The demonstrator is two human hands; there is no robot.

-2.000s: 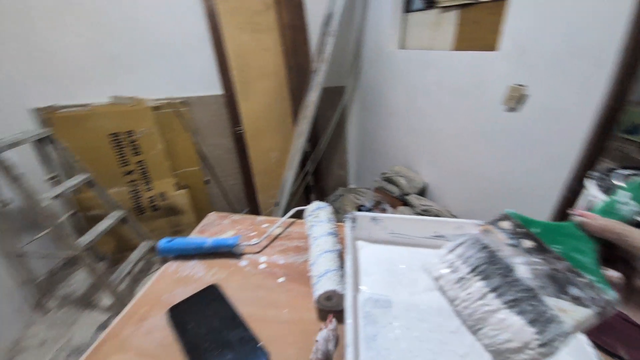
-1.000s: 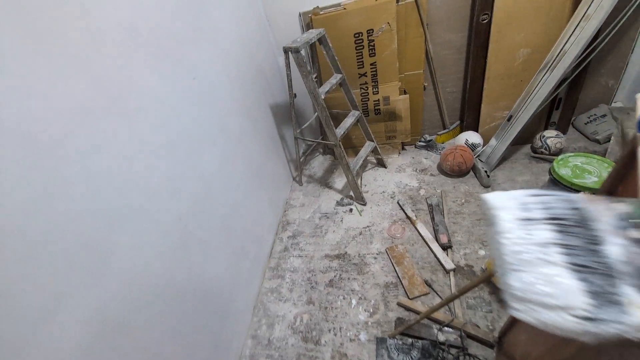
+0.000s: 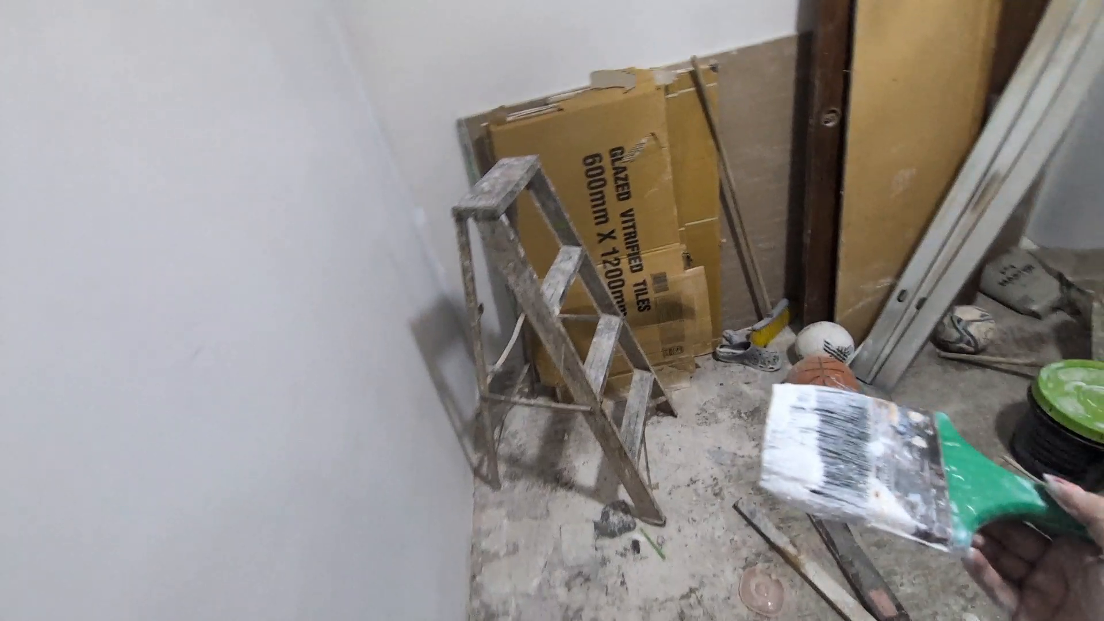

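At the lower right, my right hand (image 3: 1039,552) is closed around the green handle of a wide paintbrush (image 3: 897,466). White paint coats the bristles, which point left, and the metal ferrule is spattered too. Behind the brush tip, partly covered by it, lies an orange basketball (image 3: 821,371) on the floor. My left hand is outside the view.
A paint-stained stepladder (image 3: 561,328) stands near the white wall (image 3: 207,310). Flattened cardboard (image 3: 595,190), a wooden board (image 3: 914,155) and long metal frames (image 3: 975,198) lean behind. A green-lidded bucket (image 3: 1074,401), balls and wood strips (image 3: 802,561) occupy the floor.
The view has swung left and down from the table with the paint tray, roller and phone to the wall and stepladder. The paintbrush stays in my right hand, now with its handle plainly visible.
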